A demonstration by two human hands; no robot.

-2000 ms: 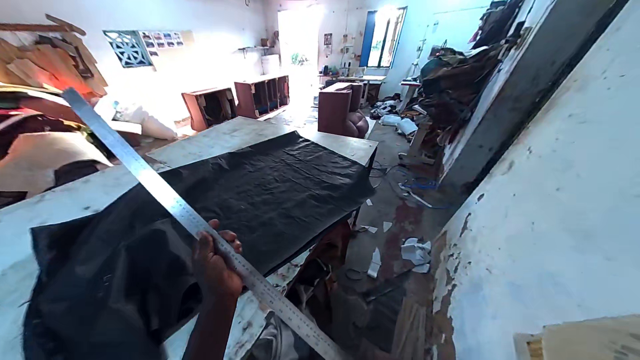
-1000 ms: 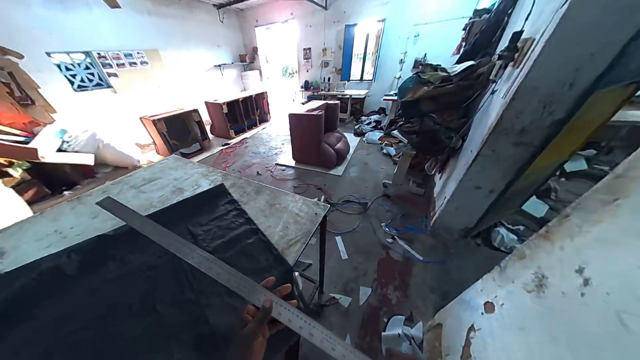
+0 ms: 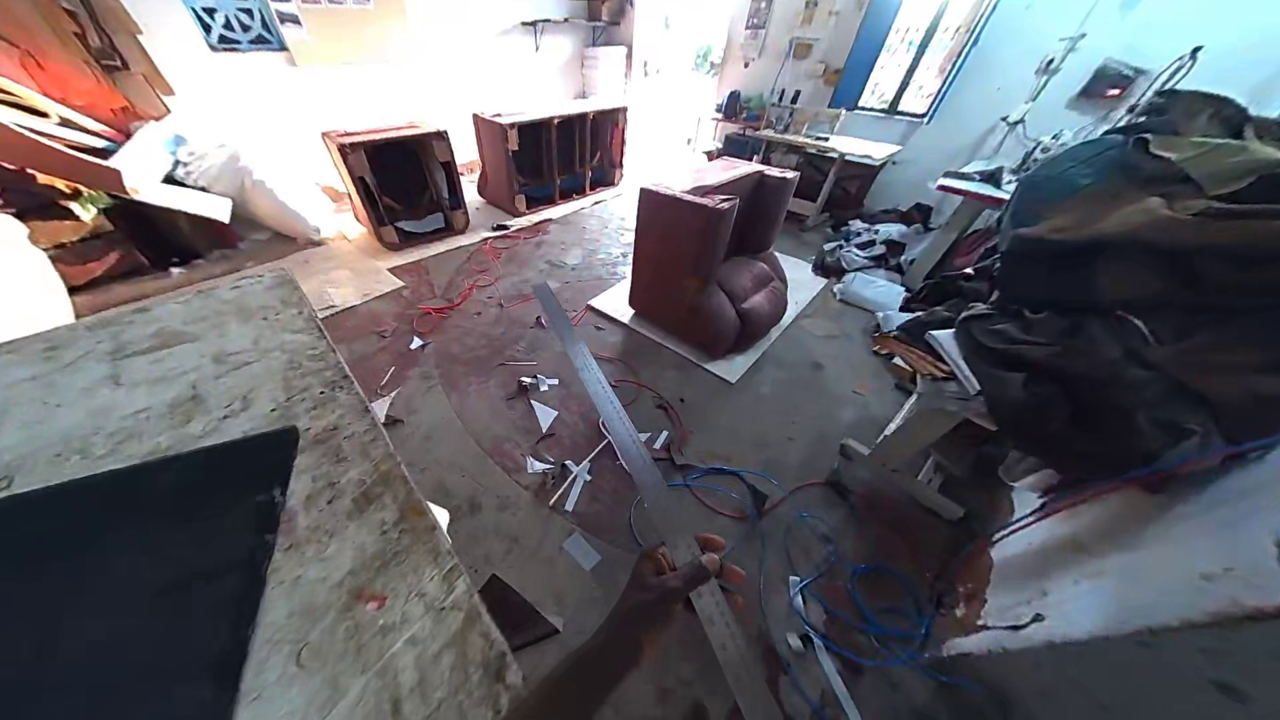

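My left hand (image 3: pixel 690 572) grips a long metal ruler (image 3: pixel 622 430) near its lower part, with the thumb on top and fingers around the edge. The ruler slants from the bottom of the view up to the left, over the floor beyond the table's edge. Black sheet material (image 3: pixel 130 580) lies on the worn, stained table (image 3: pixel 370 540) at the left, apart from my hand. My right hand is not in view.
A maroon armchair (image 3: pixel 690 260) stands on a pale board (image 3: pixel 735 365). Wooden furniture frames (image 3: pixel 550 160) line the back wall. Blue hose (image 3: pixel 870 620), red cable (image 3: pixel 470 290) and scraps (image 3: pixel 543 414) lie on the floor. Dark material (image 3: pixel 1120 310) is heaped at the right.
The ruler, over the black material in the earlier frames, is now off the table and over the floor, still in my left hand. The view has swung to the right.
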